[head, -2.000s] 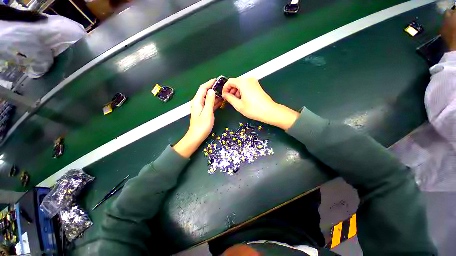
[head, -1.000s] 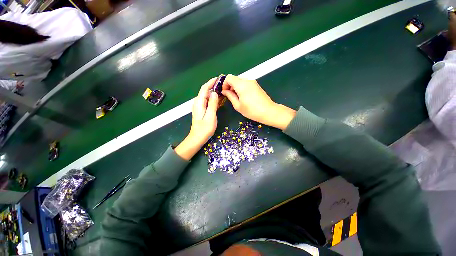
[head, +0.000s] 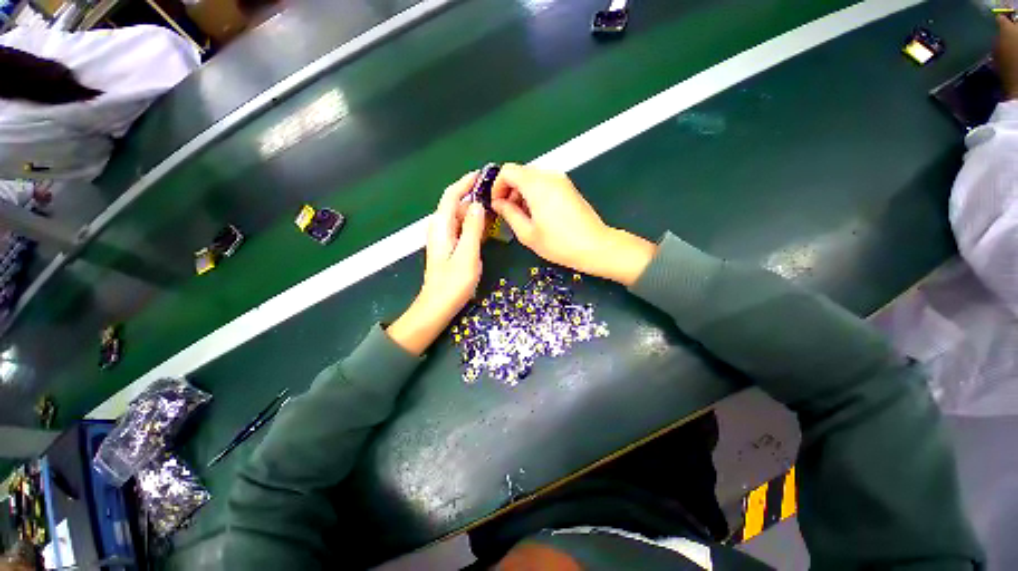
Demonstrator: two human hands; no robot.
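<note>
A small black watch housing (head: 487, 185) is held upright between both hands, above the near edge of the white strip. My left hand (head: 453, 240) grips it from the left side. My right hand (head: 549, 214) has its thumb and fingertips against its right side; whether they hold a tiny part is hidden. A yellow piece (head: 499, 229) shows below the housing between the hands. A loose pile of tiny white-silver and dark parts with yellow spots (head: 527, 329) lies on the green worktop just below the hands.
The green conveyor (head: 391, 156) beyond the white strip (head: 335, 268) carries several spaced black units (head: 325, 225). Tweezers (head: 250, 426), plastic parts bags (head: 151, 424) and a blue box (head: 104, 502) lie at left. A neighbour's sleeve and black tray (head: 969, 94) are at right. Another person is at upper left.
The units on the conveyor have moved left and slightly down. The housing stays between both hands and has turned more edge-on. The pile looks nearly the same.
</note>
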